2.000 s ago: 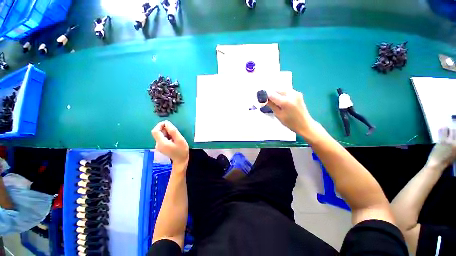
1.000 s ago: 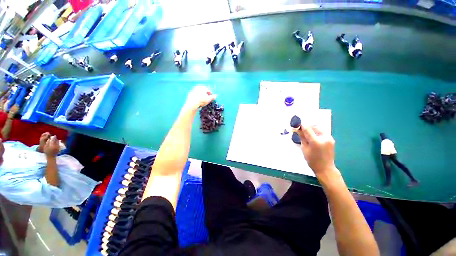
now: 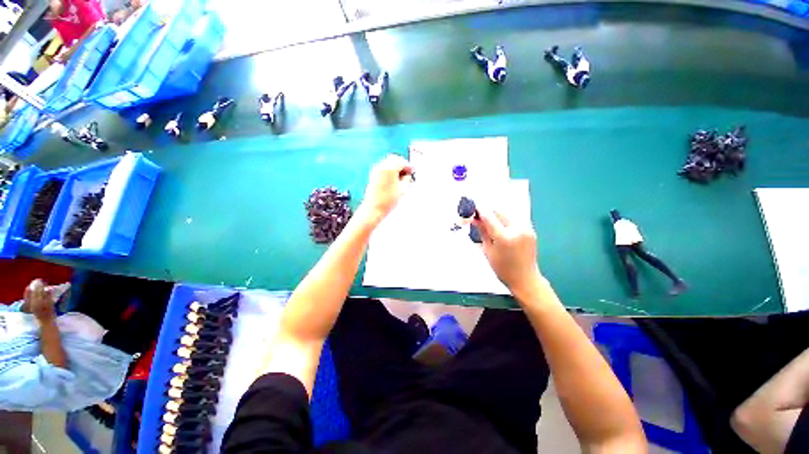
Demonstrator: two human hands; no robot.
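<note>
My right hand is over the white paper and holds a small black-topped piece, light beneath its dark end. A dark pad shows partly under it on the paper. My left hand is at the upper left of the paper, with a tiny dark part at its fingertips. The loose heap of small brown-black parts lies left of the paper. The small purple pot stands on the tan card behind the paper.
A blue tray of rowed figures is at my left. Blue bins stand farther left. One figure lies right of the paper, with a dark heap behind. Several figures lie on the belt. Other people sit on both sides.
My left hand has moved from the heap to the upper left of the paper. My right hand still holds its piece over the paper. The camera view has shifted.
</note>
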